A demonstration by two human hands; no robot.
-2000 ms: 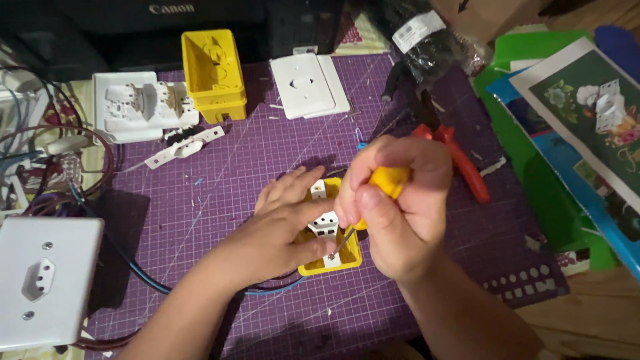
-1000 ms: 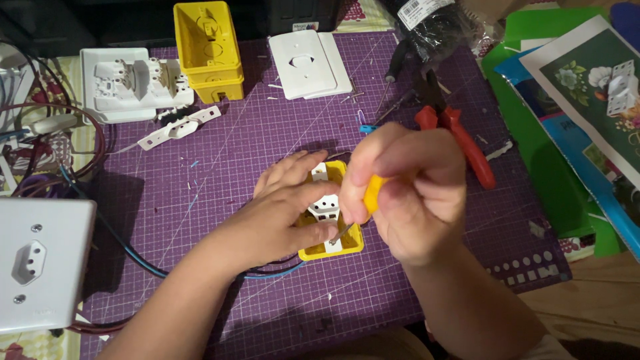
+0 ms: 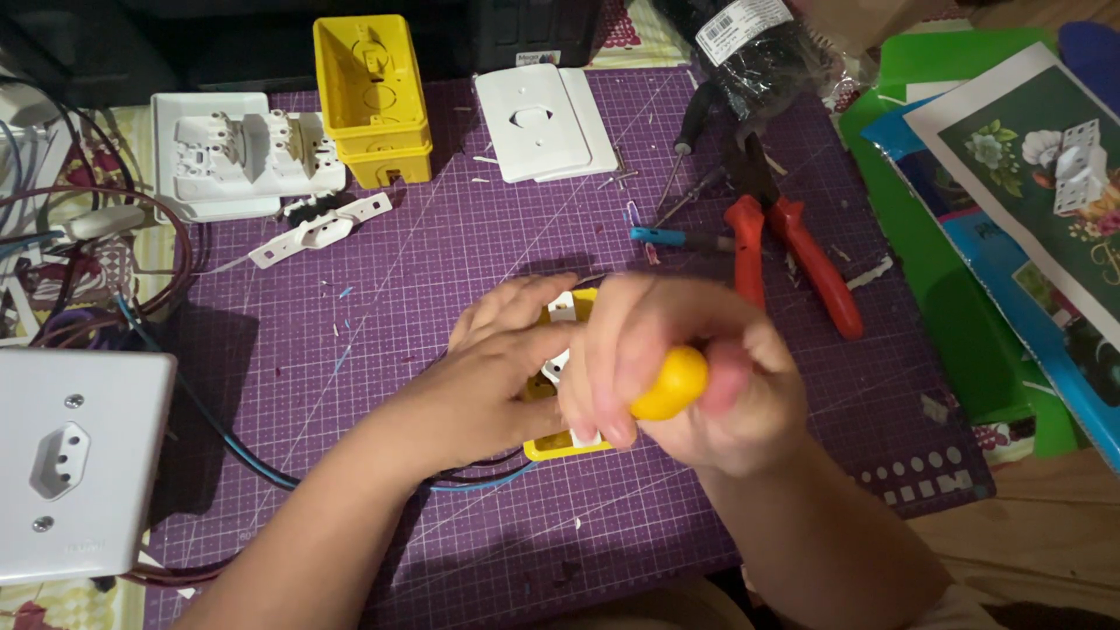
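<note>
My right hand (image 3: 691,376) is closed around the yellow handle (image 3: 672,385) of a screwdriver, over the right side of a yellow electrical box (image 3: 542,449). Its shaft is hidden by my fingers in this view. Inside the box lies a white socket module on a mounting strap (image 3: 563,306), mostly covered by my hands. My left hand (image 3: 490,376) rests across the box's left side, its fingers spread over the rim and the module. Black and blue wires (image 3: 490,479) run out beneath the box toward the left.
Red-handled pliers (image 3: 792,236), a black-handled screwdriver (image 3: 691,131) and a blue-handled tool (image 3: 661,236) lie right. Behind are stacked yellow boxes (image 3: 376,96), white cover plates (image 3: 534,122) and a loose strap (image 3: 324,229). A white socket plate (image 3: 79,464) stands left, papers (image 3: 1032,175) right.
The right hand has turned about the screwdriver, and its fingers now cover the shaft that showed before. The left hand stays on the yellow box.
</note>
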